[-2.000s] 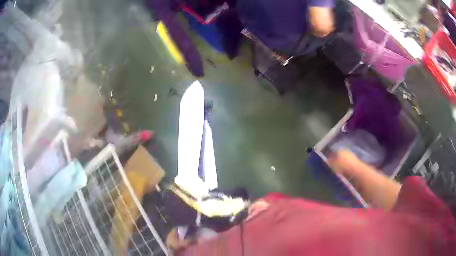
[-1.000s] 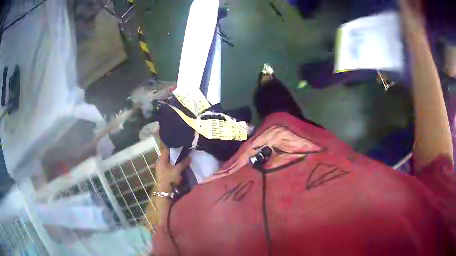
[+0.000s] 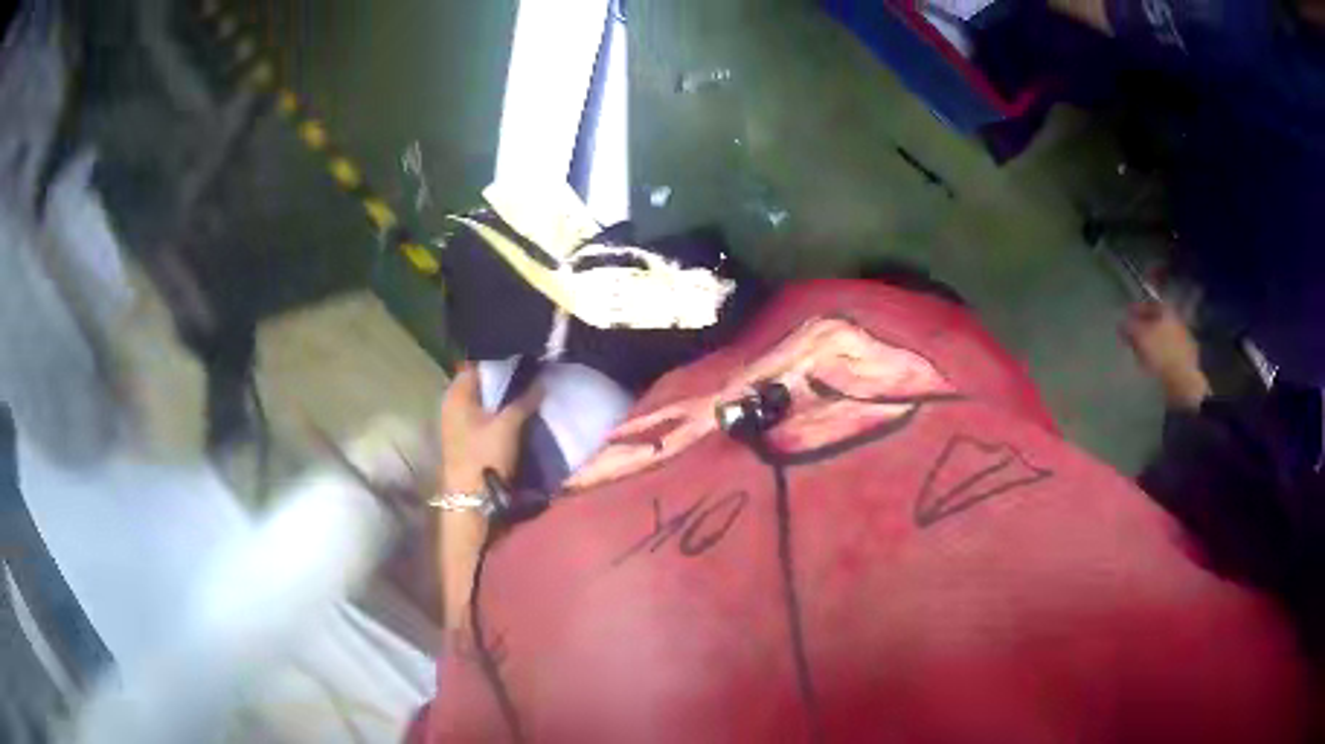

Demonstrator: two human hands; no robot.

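A bundle of cut pieces (image 3: 545, 109), long and white with dark purple cloth, lies against my red top, its far end cut off by the top edge. A cream-yellow bundle ticket (image 3: 647, 295) lies across it beside a thin pale tie (image 3: 557, 329). My left hand (image 3: 487, 436), with a bracelet at the wrist, grips the near end of the bundle; some fingers are hidden behind the cloth. My right hand is not in view.
Another person's hand (image 3: 1163, 349) and dark clothing are at the right. A blue bin with a red edge (image 3: 1003, 105) is at the upper right. Yellow-black floor tape (image 3: 343, 172) runs at the upper left. Blurred white cloth (image 3: 218, 581) and a brown sheet (image 3: 356, 381) are at the left.
The bundle sits slightly higher in view. My right arm and the white sheet near it have left the picture. The wire mesh rack has gone from view, and another person's hand shows at right.
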